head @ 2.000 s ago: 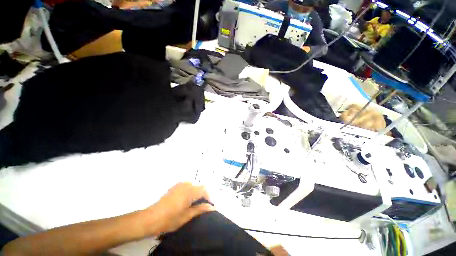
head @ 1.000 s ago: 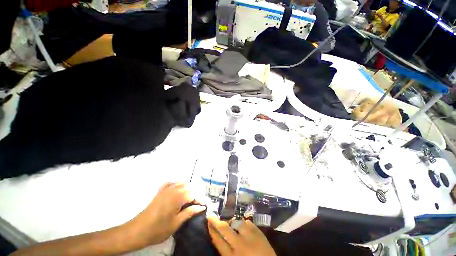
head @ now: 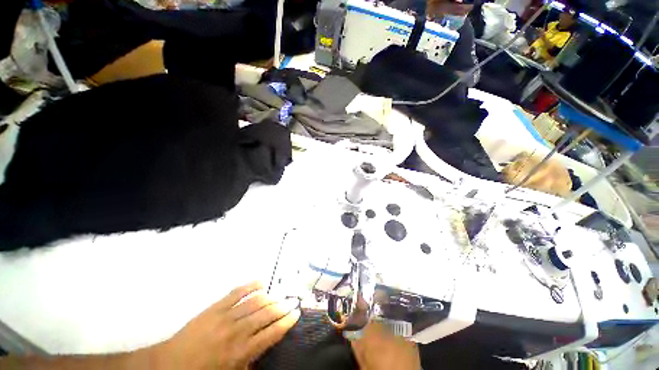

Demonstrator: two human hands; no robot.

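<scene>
A black ribbed strip [head: 307,345] lies at the needle area of the white sewing machine [head: 390,246], near the bottom edge. My left hand [head: 235,329] rests on the strip's left side, fingertips beside the machine's left end; whether it grips the cloth is unclear. My right hand [head: 386,350] is at the front of the needle area, blurred and cut off by the bottom edge; its grip is hidden. Shiny metal parts [head: 354,296] stand between the hands. A large black garment panel [head: 137,155] lies spread on the table to the left.
Grey folded cloth [head: 321,108] lies behind the machine. A white bin [head: 603,188] holds black and tan cloth. A thread stand with a blue bar [head: 600,124] rises upper right. Another white machine [head: 383,32] and a masked person are behind; a person in yellow sits farther back.
Since the last frame, my left hand has flattened and spread over the strip, and my right hand has shifted slightly right and down. The strip now lies flatter between them.
</scene>
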